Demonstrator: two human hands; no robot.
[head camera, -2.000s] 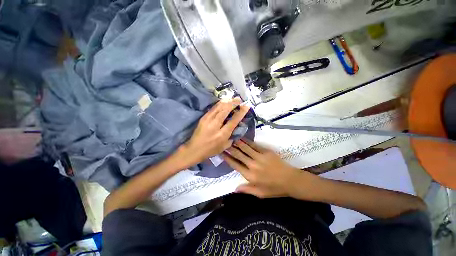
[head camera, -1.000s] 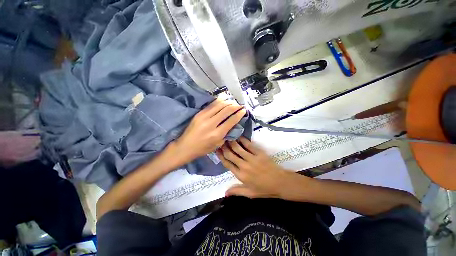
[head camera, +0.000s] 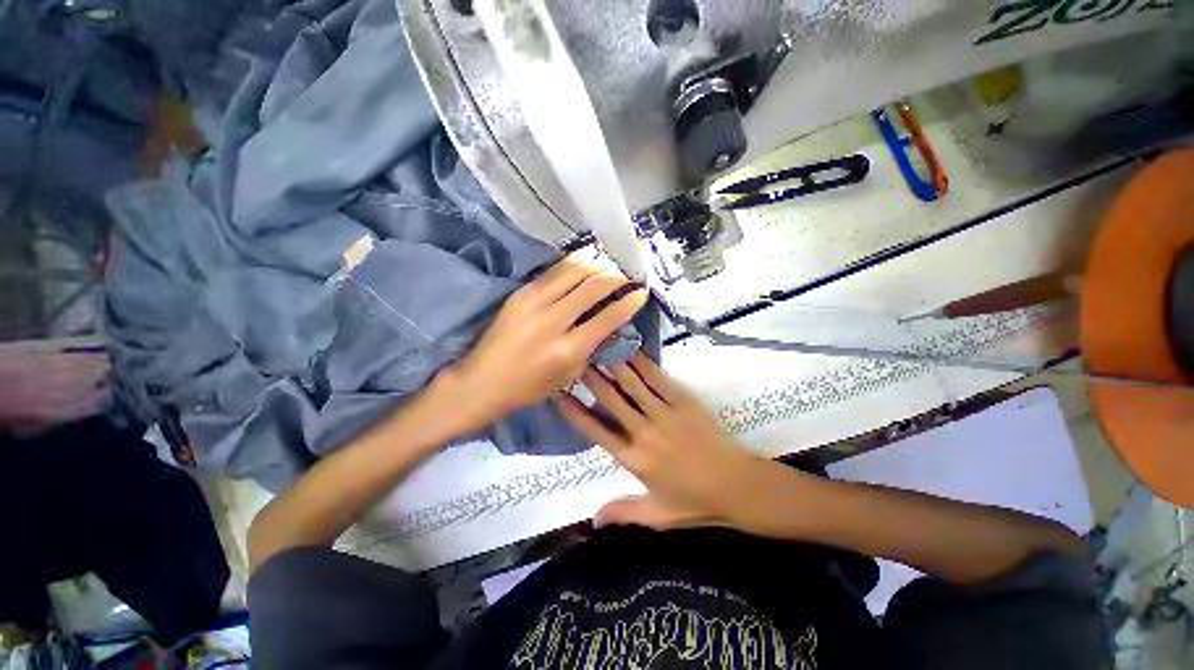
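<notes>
A crumpled grey-blue garment lies left of and under the sewing machine head. My left hand presses and holds the garment edge, fingertips close to the presser foot. My right hand lies just nearer to me, its fingertips on the cloth below my left fingers. A narrow grey tape runs from the orange disc to the needle area. The needle itself is hidden. A small pale label shows on the garment.
Black thread snips and a blue and orange tool lie behind the foot. A wooden-handled awl lies near the disc. A scale runs along the table's near edge. A pink cloth-like thing is at far left.
My left hand has shifted slightly left. The white and dark label near my right fingertips no longer shows. The garment has moved slightly left.
</notes>
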